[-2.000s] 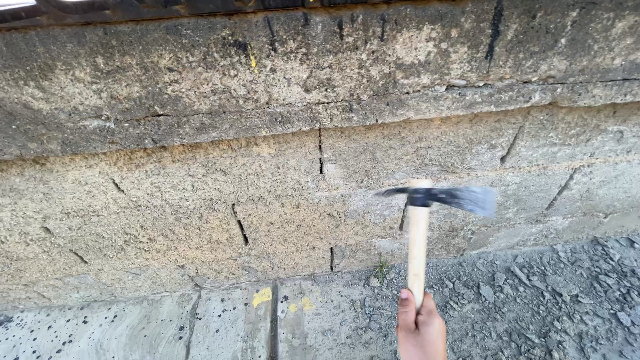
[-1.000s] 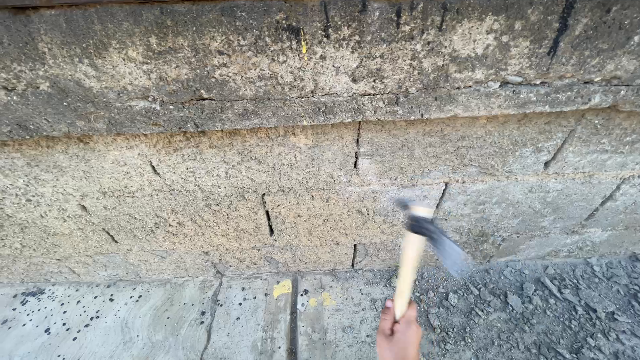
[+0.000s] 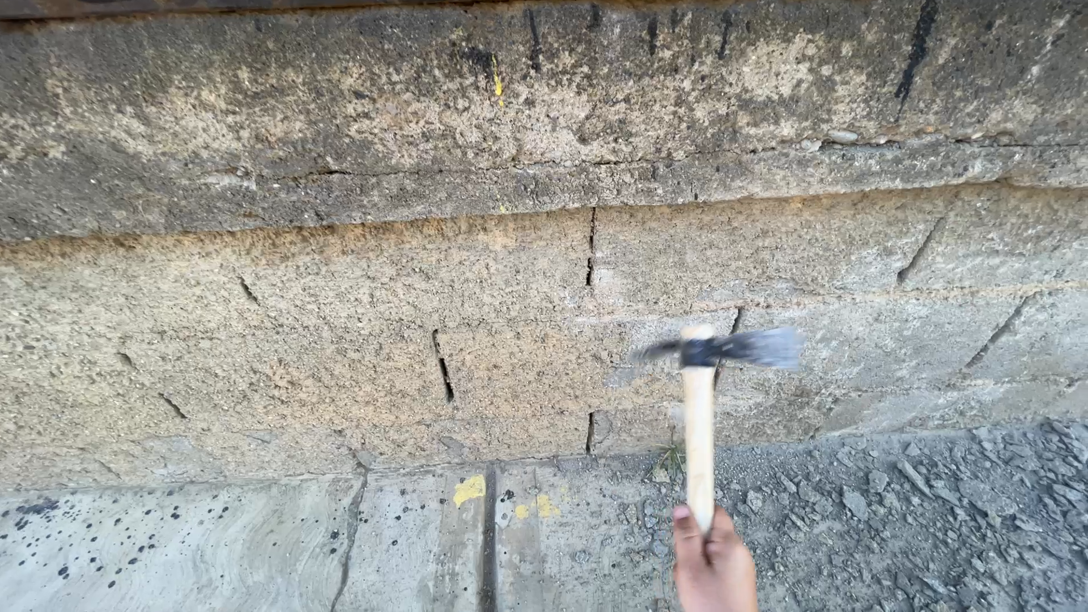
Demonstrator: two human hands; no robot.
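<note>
My right hand (image 3: 716, 557) is closed around the lower end of the pale wooden handle of a short-handled mattock (image 3: 699, 425). The tool stands nearly upright in the view. Its dark metal head is blurred, with a narrow end at the left and a broad, flat blade at the right. Behind the head is the rough block wall (image 3: 518, 365), which has a patchy grey area and an open vertical joint near the tool. Whether the head touches the wall cannot be told. My left hand is not in view.
A weathered concrete ledge (image 3: 382, 144) juts out above the blocks. At the wall's foot lies a concrete slab (image 3: 212, 535) with a crack, a dark joint and yellow paint spots. Broken grey chips (image 3: 918, 510) cover the ground at the right. A small weed (image 3: 670, 461) grows at the wall base.
The mattock, tilted with its blade pointing down to the right one second ago, is now nearly upright with its head about level. My right hand has kept its grip on the handle throughout.
</note>
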